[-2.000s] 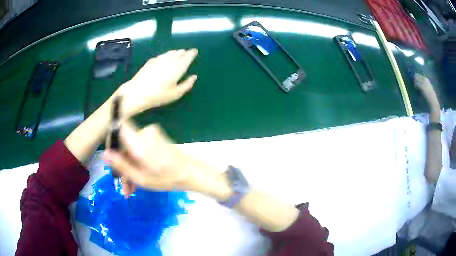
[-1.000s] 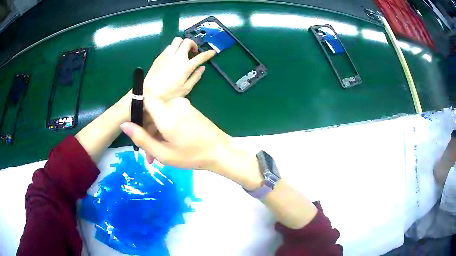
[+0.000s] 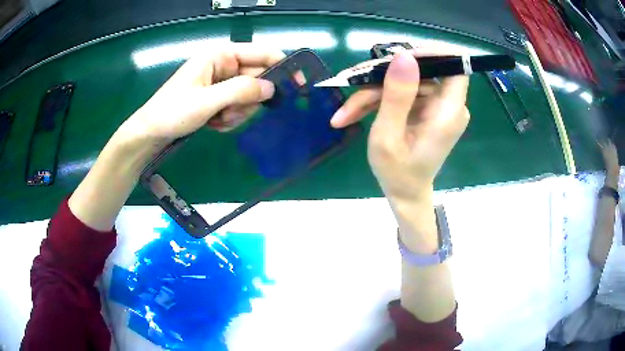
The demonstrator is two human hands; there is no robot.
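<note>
A dark phone middle frame [image 3: 236,218] is held tilted above the belt and the white covering's edge. Blue film [image 3: 291,137] hangs across its upper window, somewhat blurred. My left hand [image 3: 212,92] pinches the frame's upper left side between thumb and fingers. My right hand [image 3: 418,123] holds a black pointed hand tool [image 3: 438,66] with a pale ring. Its silver tip points left, over the frame's upper end. The right fingertips are beside the frame's right edge; whether they touch it I cannot tell.
A pile of peeled blue film [image 3: 188,288] lies on the white covering [image 3: 480,274]. The green belt [image 3: 534,154] carries other frames at left [image 3: 49,134], behind my right hand and at right [image 3: 510,103]. A person's arm [image 3: 604,206] shows at far right, red trays [image 3: 552,31] at upper right.
My left hand has lifted a frame off the belt and tilted it. My right hand has moved right and up, and the tool has swung from upright to nearly level. Belt frames at left have shifted left.
</note>
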